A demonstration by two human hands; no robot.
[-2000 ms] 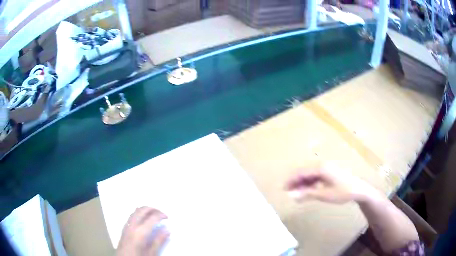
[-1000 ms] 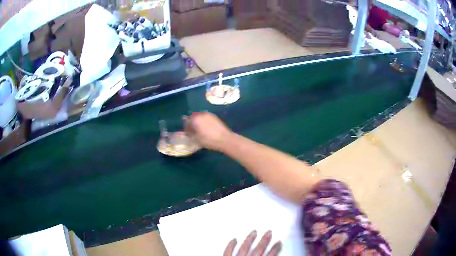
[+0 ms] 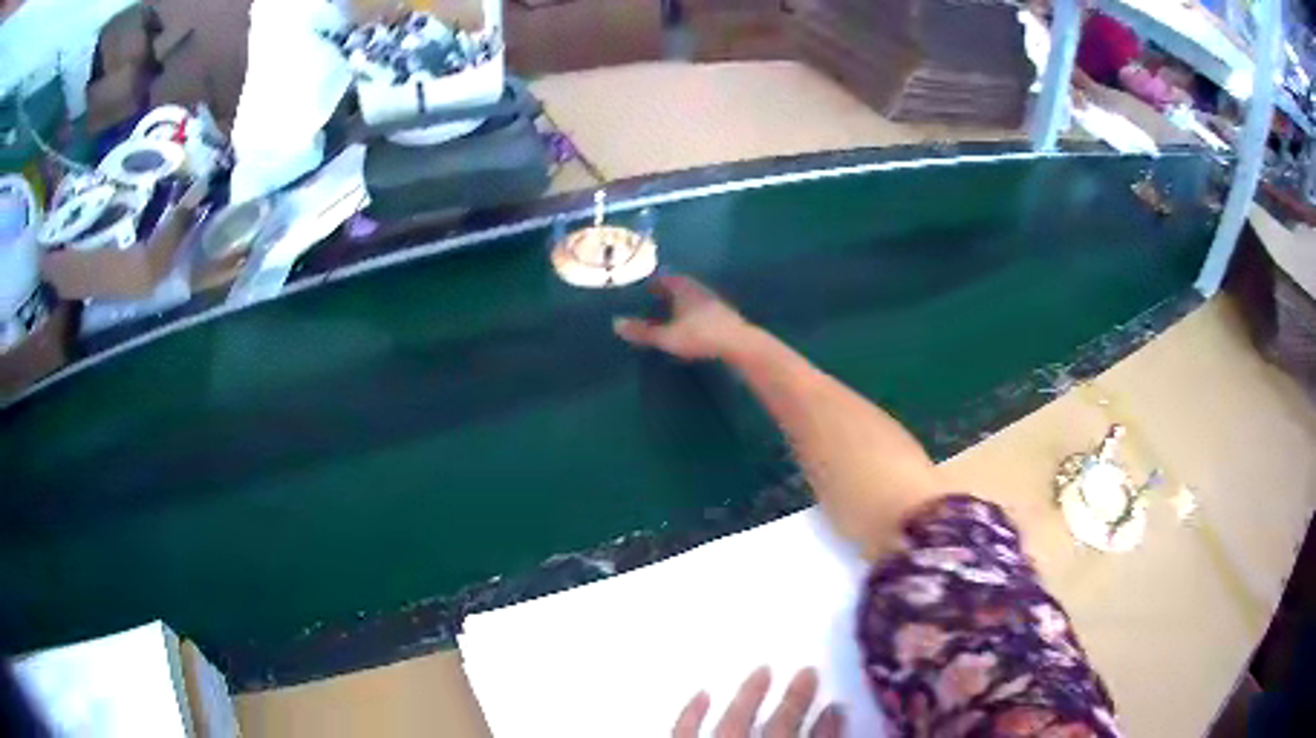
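Observation:
A round gold metal fitting (image 3: 605,257) with upright posts sits on the green conveyor belt. My right hand (image 3: 689,320) reaches over the belt just below and right of it, fingers apart and empty, not clearly touching it. A second gold fitting (image 3: 1103,502) lies on the brown cardboard bench at the right. My left hand (image 3: 762,709) rests on the stack of white paper sheets (image 3: 621,649), fingers spread and empty, cut off by the bottom edge.
A second white stack (image 3: 108,689) stands at the lower left. Beyond the belt (image 3: 361,418) are boxes of white parts (image 3: 419,65) and a stack of flat cardboard (image 3: 924,65). A pale post (image 3: 1241,159) rises at the right. A person's red sleeve (image 3: 1108,51) shows at the far right.
The nearer fitting has left the belt, and one now lies on the bench at the right. My right hand is now near the other fitting, which has shifted slightly left in view.

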